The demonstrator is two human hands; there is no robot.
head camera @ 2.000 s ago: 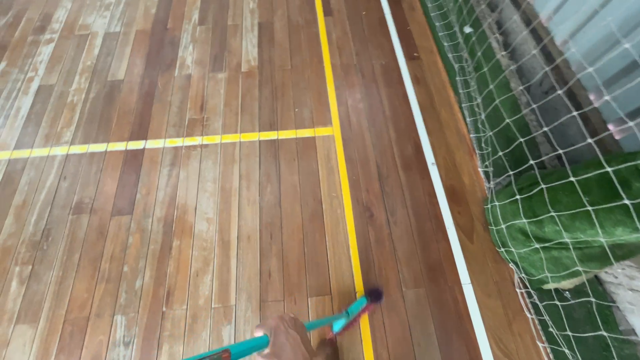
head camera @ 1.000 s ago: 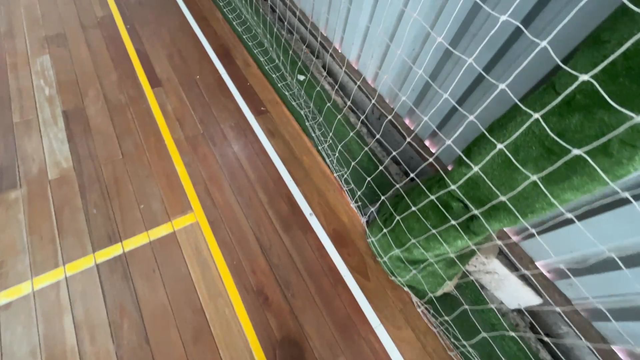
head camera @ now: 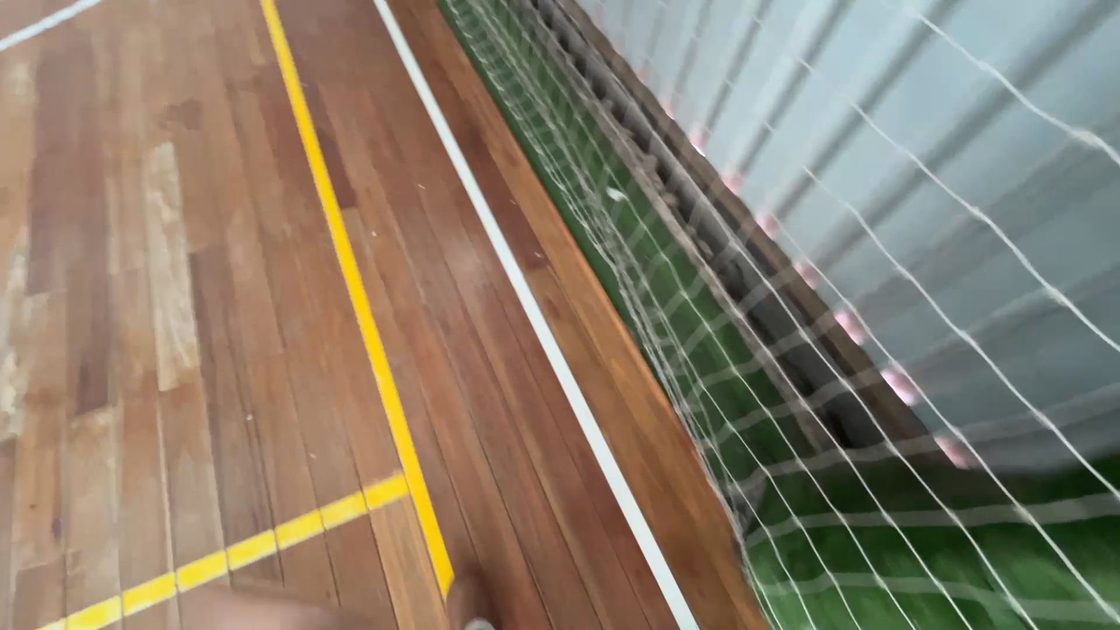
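A blurred shape, perhaps part of one of my hands or forearms (head camera: 262, 610), crosses the bottom edge left of centre. Right of it, a small dark rounded form (head camera: 470, 599) with a pale spot overlaps the lower end of the yellow court line (head camera: 363, 306); whether it is a finger or a shoe tip cannot be told. Which hand shows, and what it holds, is unclear. Beneath lies a wooden plank floor (head camera: 236, 289), worn pale in places, with a second yellow line (head camera: 249, 549) meeting the first.
A white line (head camera: 534, 315) runs along the floor near its right edge. Beyond it hangs a white mesh net (head camera: 971, 337), before green artificial turf (head camera: 700, 337), a grime-covered ledge (head camera: 752, 289) and a corrugated metal wall (head camera: 989, 175). Another white line (head camera: 44, 24) crosses the top left corner.
Two seconds ago a hand held a teal shaft with a dark tip at the bottom edge; neither that shaft nor a clear hand shows now. The view has swung right toward the net.
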